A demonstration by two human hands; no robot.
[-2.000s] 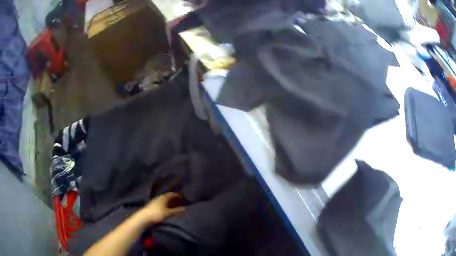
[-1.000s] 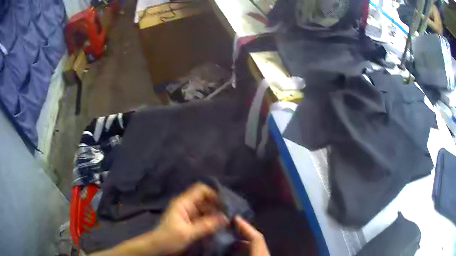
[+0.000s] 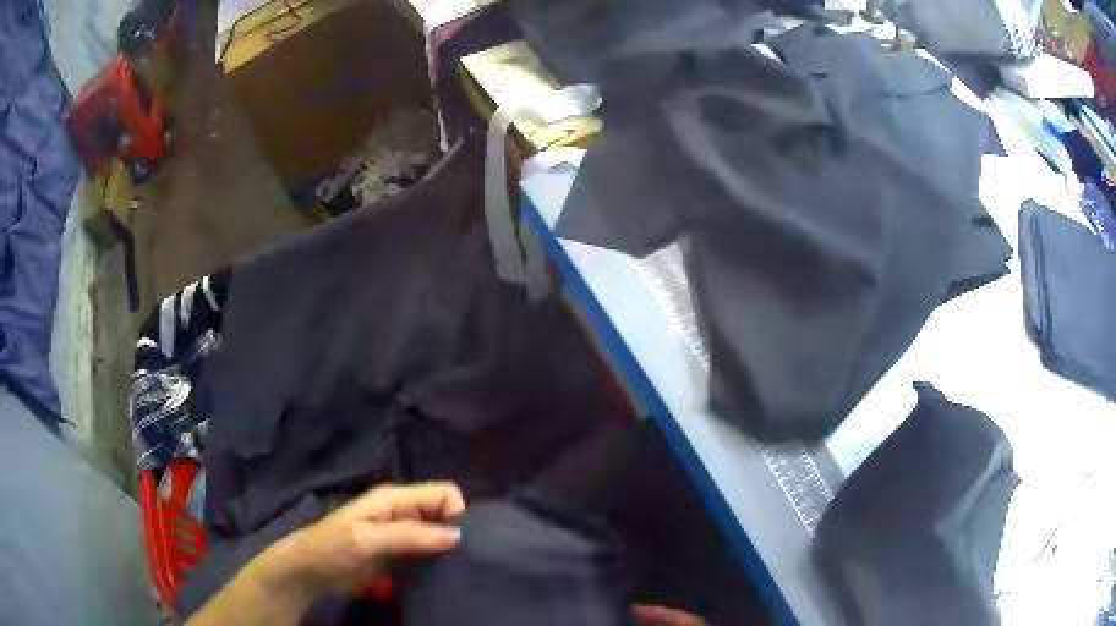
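A dark cut panel (image 3: 520,565) lies over the dark cloth in my lap (image 3: 355,330), at the bottom centre. My left hand (image 3: 386,528) pinches the panel's left edge between thumb and fingers. My right hand (image 3: 667,615) is mostly cut off by the bottom edge; only fingertips show near the panel's lower right side, and its grip cannot be told. Loose cut pieces (image 3: 808,245) lie rumpled on the white table (image 3: 612,287). Another loose dark piece (image 3: 912,514) lies at the lower right.
A folded dark stack (image 3: 1071,287) is at the table's right. The blue-trimmed table edge (image 3: 661,410) runs diagonally beside my lap, with a printed ruler behind it. A cardboard box (image 3: 331,104) with scraps and a red object (image 3: 120,116) stand at upper left.
My hands were close together on the cloth; now they are apart, with the panel spread between them and my right hand mostly out of the picture. The camera view has shifted to the right.
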